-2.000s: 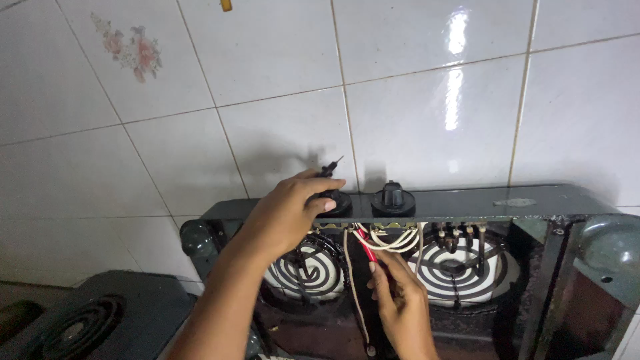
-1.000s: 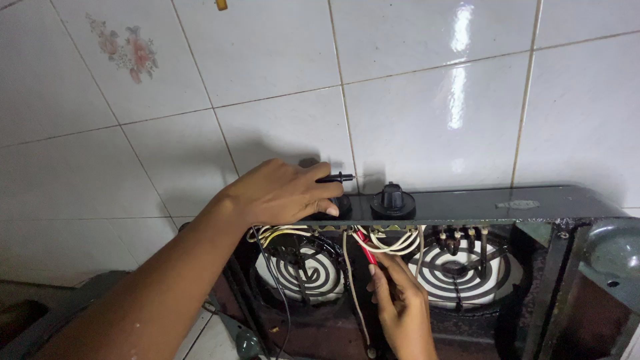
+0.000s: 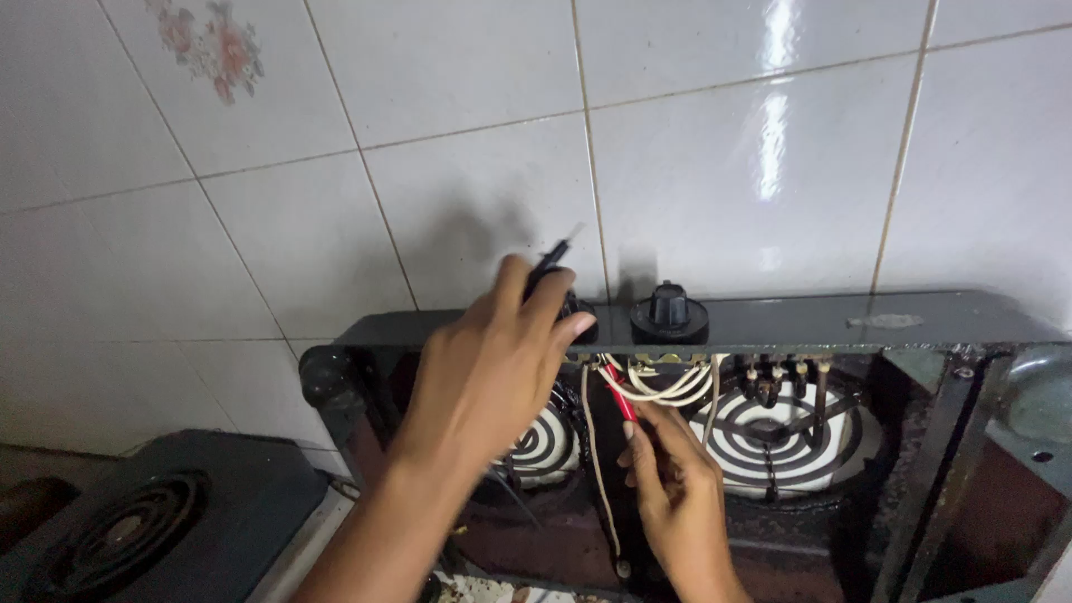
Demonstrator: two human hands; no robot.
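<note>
An electric coil stove (image 3: 913,322) lies upturned, its wiring and the undersides of its burners exposed. My left hand (image 3: 494,360) holds a black test probe (image 3: 548,261), tip pointing up and right, and its thumb is at the left control knob (image 3: 582,314), which it partly hides. In my right hand (image 3: 678,486) is a red test probe (image 3: 621,395), its upper end among the white wires (image 3: 670,389) just under the front panel. The right control knob (image 3: 669,312) stands on that panel. Whether the red tip touches a terminal cannot be told.
A second coil stove (image 3: 201,502) sits at the lower left. The white tiled wall (image 3: 469,201) rises close behind the knobs. Several blackened terminals (image 3: 775,381) hang above the right burner (image 3: 770,431). A loose wire (image 3: 603,477) runs down the stove's middle.
The black probe pointed up and right, then lay nearly level a second ago, and points up and right again as my left hand turns. My right hand keeps the red probe at the same wires.
</note>
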